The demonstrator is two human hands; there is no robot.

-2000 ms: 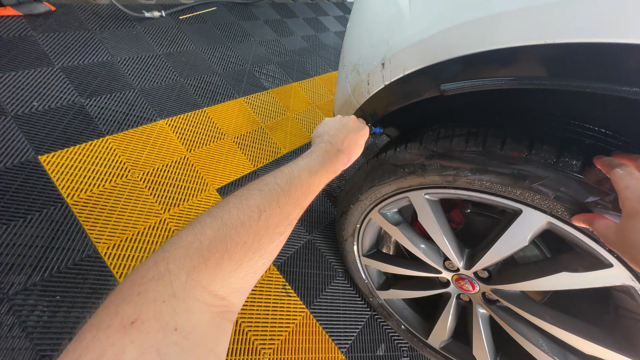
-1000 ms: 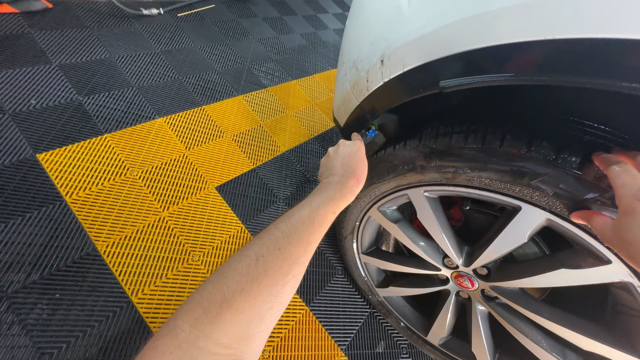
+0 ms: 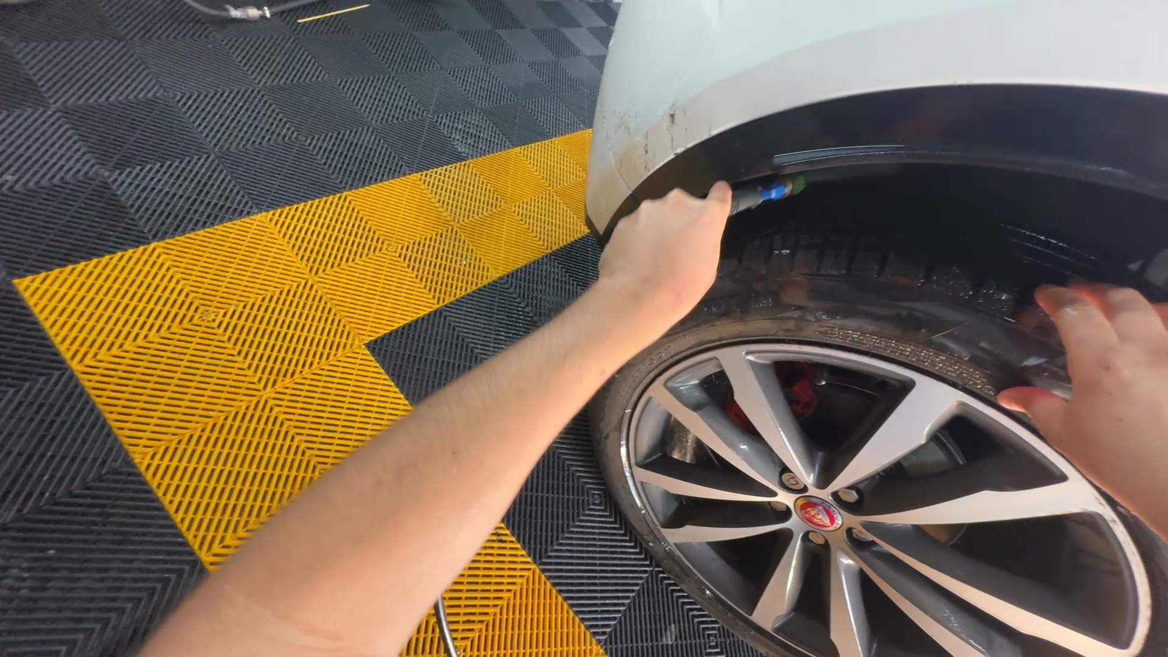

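Observation:
My left hand (image 3: 666, 242) grips a slim black tool with a blue and green end (image 3: 776, 190), perhaps a brush or nozzle; its far part is lost in the dark wheel arch. The tool lies just under the edge of the black wheel-arch trim (image 3: 967, 123), above the tyre tread. My right hand (image 3: 1109, 365) rests at the upper right of the wet tyre (image 3: 876, 301), fingers apart, holding nothing that shows. Below both hands is the silver alloy wheel (image 3: 819, 513) with a red centre cap. A red brake caliper (image 3: 794, 392) shows between the spokes.
The white car bumper (image 3: 675, 82), with dirt marks, curves above my left hand. Black and yellow grid floor tiles (image 3: 265, 365) lie to the left. A hose with a metal fitting (image 3: 248, 12) and a thin yellow stick (image 3: 333, 14) lie at the top left. A dark cable (image 3: 444, 628) runs beneath my forearm.
My left hand has moved up and to the right from the front lower end of the wheel arch, taking the tool further along it. My right hand has stayed at the tyre.

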